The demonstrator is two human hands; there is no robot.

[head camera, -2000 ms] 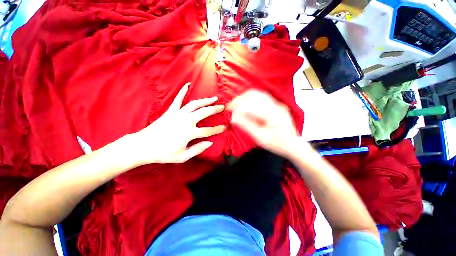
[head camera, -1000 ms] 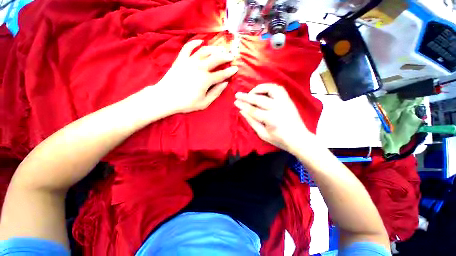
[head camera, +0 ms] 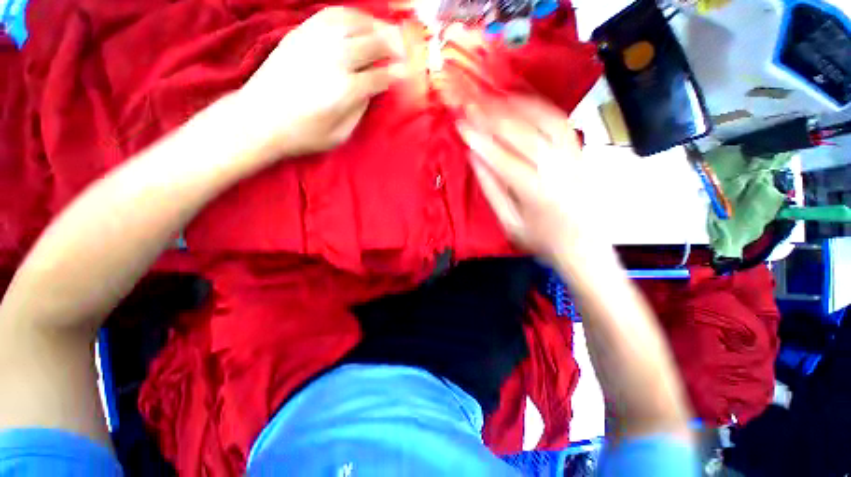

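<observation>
A large thin red garment (head camera: 373,200) lies over the machine table and hangs at the near edge. A puckered seam (head camera: 437,177) runs down from the bright lamp glow. My left hand (head camera: 327,79) is on the cloth left of the seam, fingers bent; whether it pinches cloth cannot be told. My right hand (head camera: 527,168) is blurred, with fingers extended over the cloth right of the seam. Small metal machine parts (head camera: 509,19) show at the top edge; the needle is not clearly visible.
A black phone-like device (head camera: 653,84) lies right of the garment. Beyond it are thin pens (head camera: 711,182), a green cloth (head camera: 746,205) and a green-handled tool (head camera: 816,213). A dark control panel (head camera: 816,51) is at upper right. A red heap (head camera: 723,345) lies at lower right.
The garment has shifted up toward the machine. My left hand has moved up and left. My right hand first left the seam, then moved up and right with its fingers extended. The view has also shifted.
</observation>
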